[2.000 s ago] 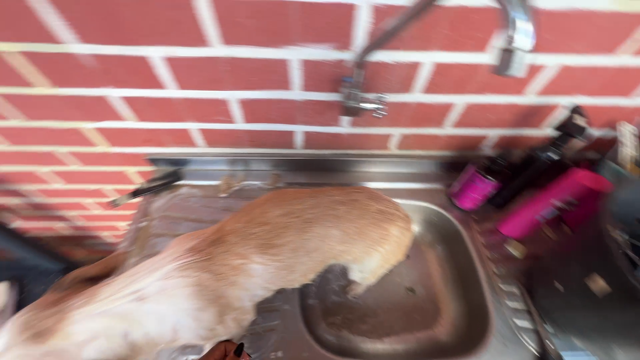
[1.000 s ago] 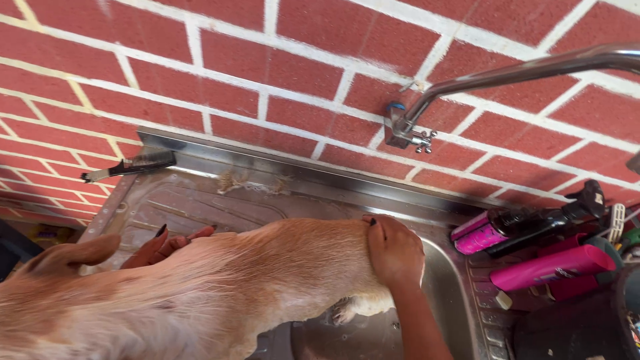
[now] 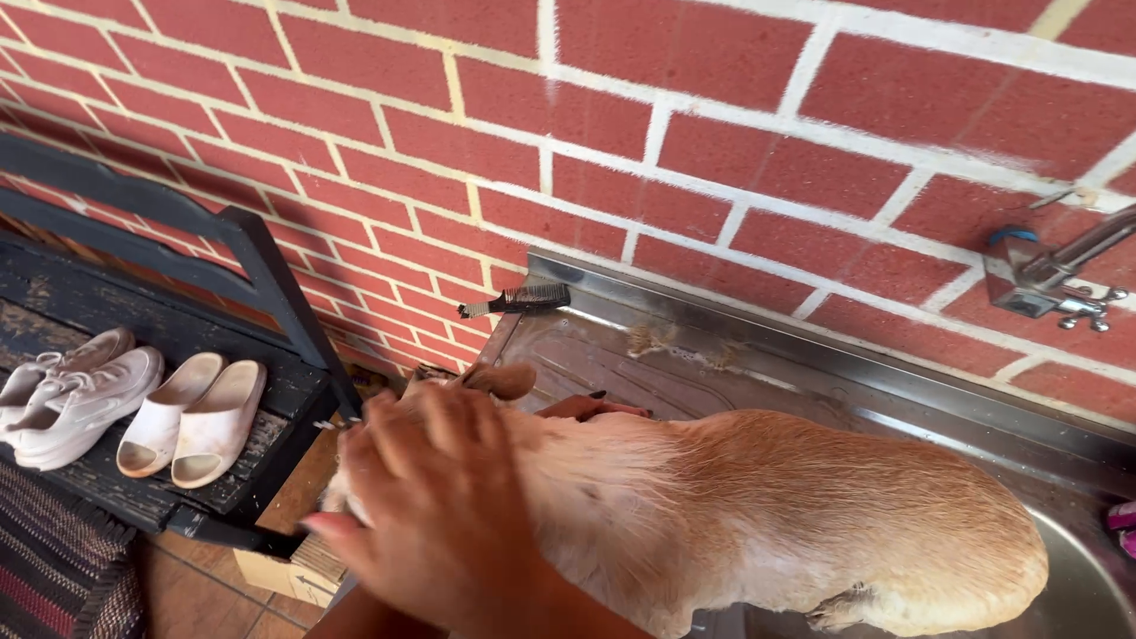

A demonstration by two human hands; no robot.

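A wet tan and white dog (image 3: 781,497) stands on the steel sink unit, its head end at the left and its rump over the basin. My right hand (image 3: 435,497) lies spread and slightly blurred over the dog's head, hiding most of it; one brown ear shows beyond the fingers. Of my left hand (image 3: 595,406) only the fingertips show at the far side of the dog's neck or chest; the rest is hidden under the dog, so its hold cannot be told. A black grooming brush (image 3: 524,300) rests on the back left corner of the drainboard (image 3: 612,364).
Loose wet fur (image 3: 679,344) lies along the drainboard's back. A metal tap (image 3: 1047,275) juts from the painted brick wall at the right. On the left, a dark wooden bench (image 3: 257,444) bears white sneakers (image 3: 89,399) and slides (image 3: 217,426), with a cardboard box (image 3: 284,559) beside it.
My right hand has moved from the dog's rump to its head. My left fingertips remain at the dog's far side. The view has swung left, bringing in the bench and shoes.
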